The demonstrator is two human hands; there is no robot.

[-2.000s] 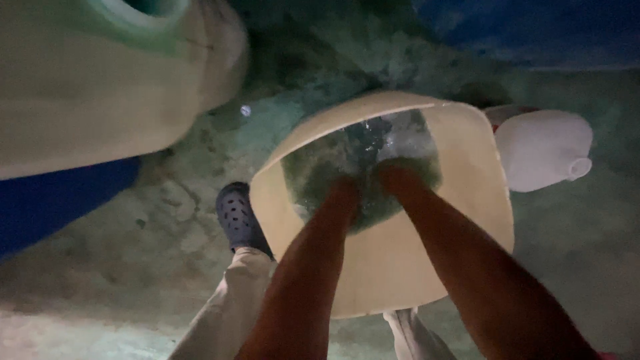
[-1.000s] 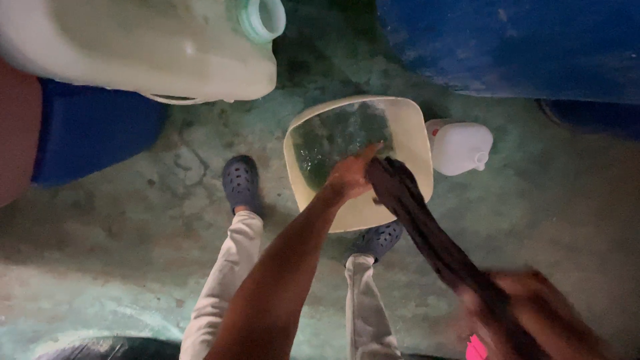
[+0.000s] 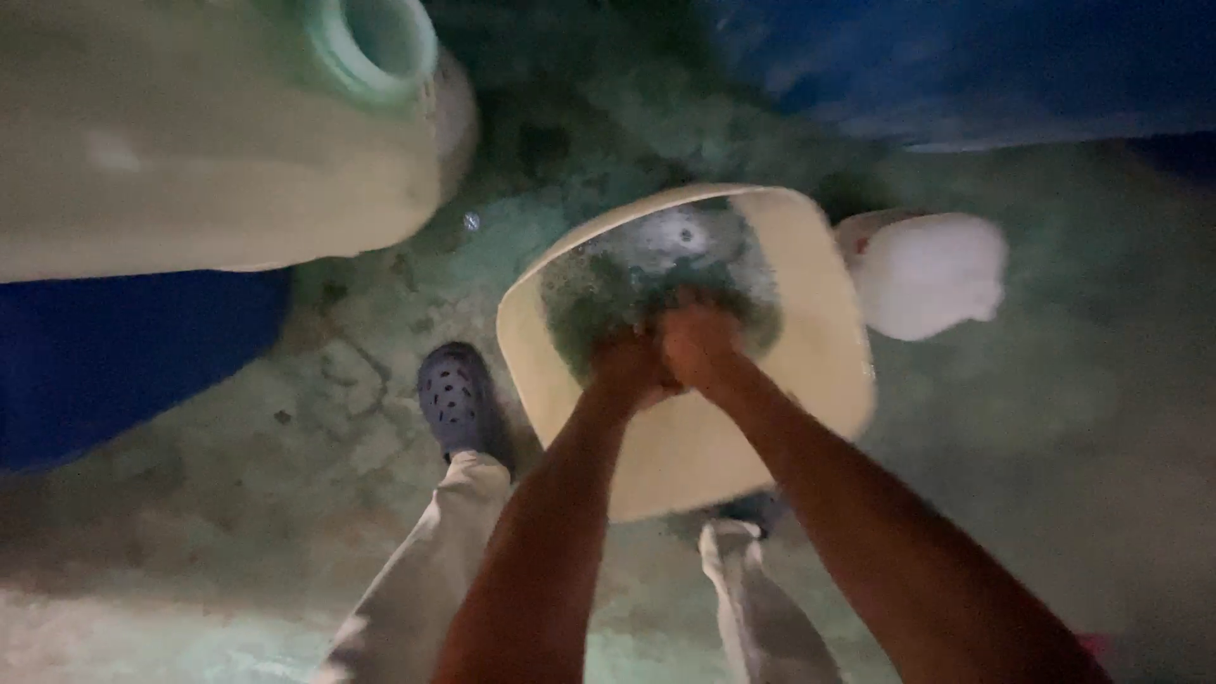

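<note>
Both my hands are inside a cream plastic tub that stands on the floor between my feet. My left hand is at the edge of the dark, foamy water, its fingers blurred and partly hidden. Close against it, on the right, my right hand reaches down at the water. Whether dark wet cloth lies between the hands cannot be told; no part of it shows clearly.
A large pale plastic container with a round green-tinted neck fills the upper left, above a blue object. Right of the tub lies a white plastic jug. Something large and blue is at the upper right. A clog is beside the tub.
One second ago my right hand held a long twisted dark cloth out to the right of the tub; now that hand is down in the tub beside my left hand, and the stretched cloth is out of sight.
</note>
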